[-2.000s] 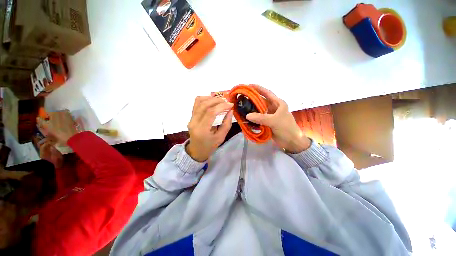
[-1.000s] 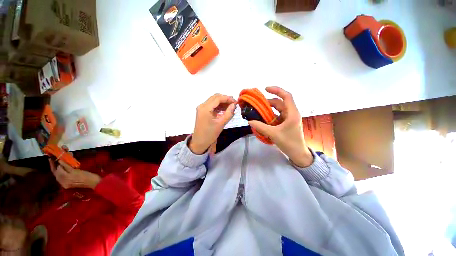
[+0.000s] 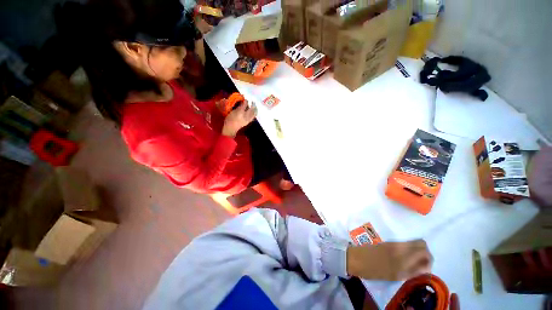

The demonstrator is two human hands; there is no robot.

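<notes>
The orange cable coil (image 3: 438, 287) with black parts inside shows at the bottom edge, partly cut off. My left hand (image 3: 407, 260) is blurred just above the coil's left side, fingers bent together; whether it pinches anything is unclear. Only a bit of my right hand (image 3: 454, 301) shows at the coil's right side, against it; the rest is cut off. An orange-and-white card (image 3: 365, 234) with a square code lies beside my left wrist. An orange-and-black retail box (image 3: 422, 171) lies on the table beyond.
Another retail box (image 3: 502, 169) stands at right, with a brown carton (image 3: 525, 263) and yellow-green strip (image 3: 477, 270) nearer. Brown cartons (image 3: 363, 53) and a black item (image 3: 455, 74) are at the back. A person in red (image 3: 181, 133) sits at left, holding an orange coil.
The view has swung left, bringing the person, floor and back cartons in. The coil now sits at the lower edge, and my left hand reaches across above it. The blue-orange dispenser is out of view.
</notes>
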